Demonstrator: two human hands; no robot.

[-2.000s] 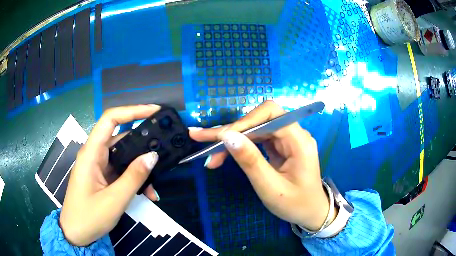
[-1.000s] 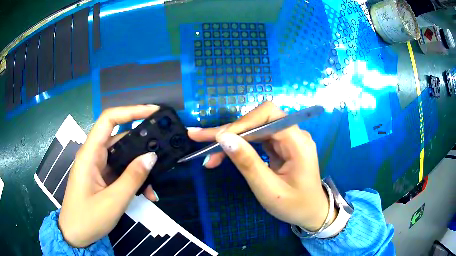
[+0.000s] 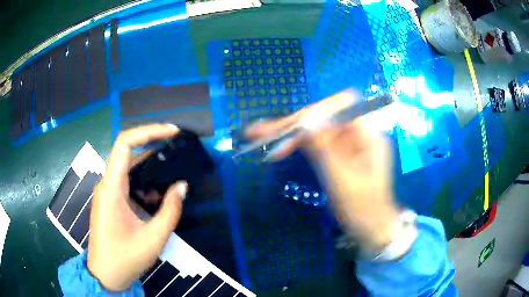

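My left hand (image 3: 130, 214) grips a black plastic housing (image 3: 174, 165) by its edges, left of centre; the housing is dark and blurred. My right hand (image 3: 342, 156) is blurred and holds slim silver tweezers (image 3: 359, 109), their tip pointing left, apart from the housing. The tip lies over the lower part of a grid of small dark ring pieces (image 3: 267, 66) on blue film. Whether the tweezers hold a piece cannot be told.
Long dark strips (image 3: 61, 75) lie upper left, a dark rectangular sheet (image 3: 165, 101) at centre left. A white-backed strip sheet (image 3: 180, 261) lies near my left forearm. A round tub (image 3: 449, 26) and small bottle (image 3: 499, 43) stand upper right, beside yellow tape (image 3: 481, 133). Glare covers the film at right.
My right hand has moved up and right with the tweezers, away from the housing. My left hand has shifted slightly and the housing appears tilted differently. The view has shifted a little.
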